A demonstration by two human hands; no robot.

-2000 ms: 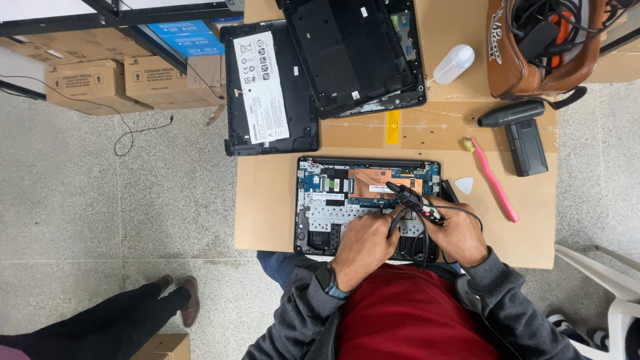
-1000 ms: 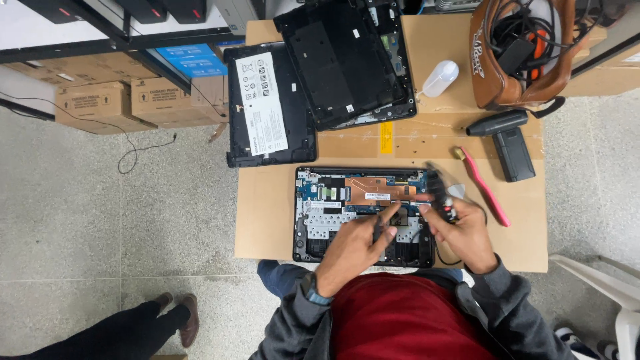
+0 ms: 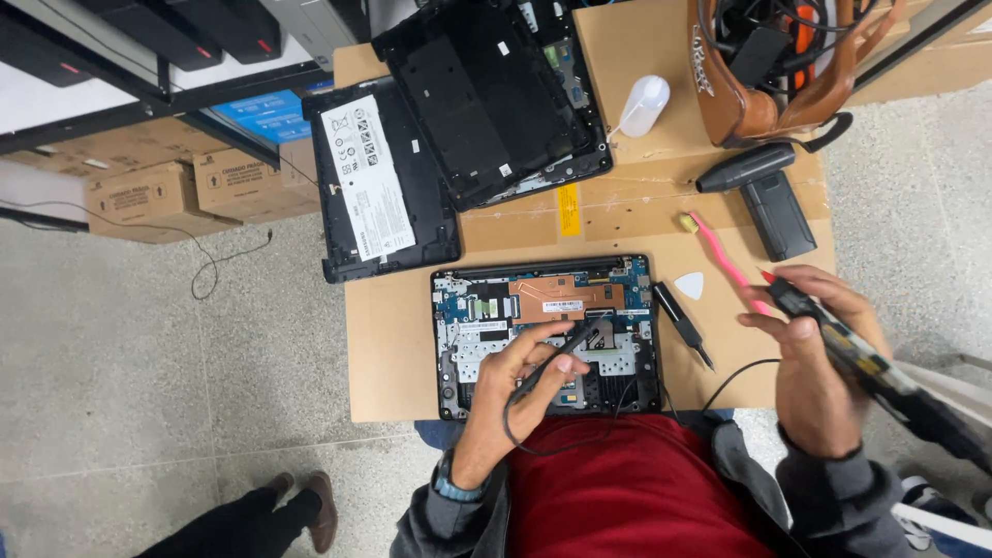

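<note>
An opened laptop chassis (image 3: 573, 306) with a copper-coloured heat plate lies on the cardboard-covered table in front of me. Over its middle, my left hand (image 3: 523, 387) holds a thin black probe (image 3: 550, 360) with a cable, its tip near a connector on the board. My right hand (image 3: 821, 356) is off to the right of the laptop, gripping a long dark pen-like tester (image 3: 860, 356) with a red part at its tip. A black screwdriver (image 3: 682, 324) and a white triangular pick (image 3: 689, 285) lie between the laptop and that hand, near a pink toothbrush (image 3: 725, 260).
Behind the laptop are a black cover with a white battery (image 3: 370, 178) and another black laptop part (image 3: 496, 101). A plastic bottle (image 3: 645, 105), a black handheld blower (image 3: 763, 198) and a brown bag of cables (image 3: 744, 116) stand farther back. Another person's legs (image 3: 248, 519) are at lower left.
My right hand has moved right, away from the laptop, with the tester in it. My left hand stays over the laptop with the probe. The screwdriver beside the laptop is now uncovered.
</note>
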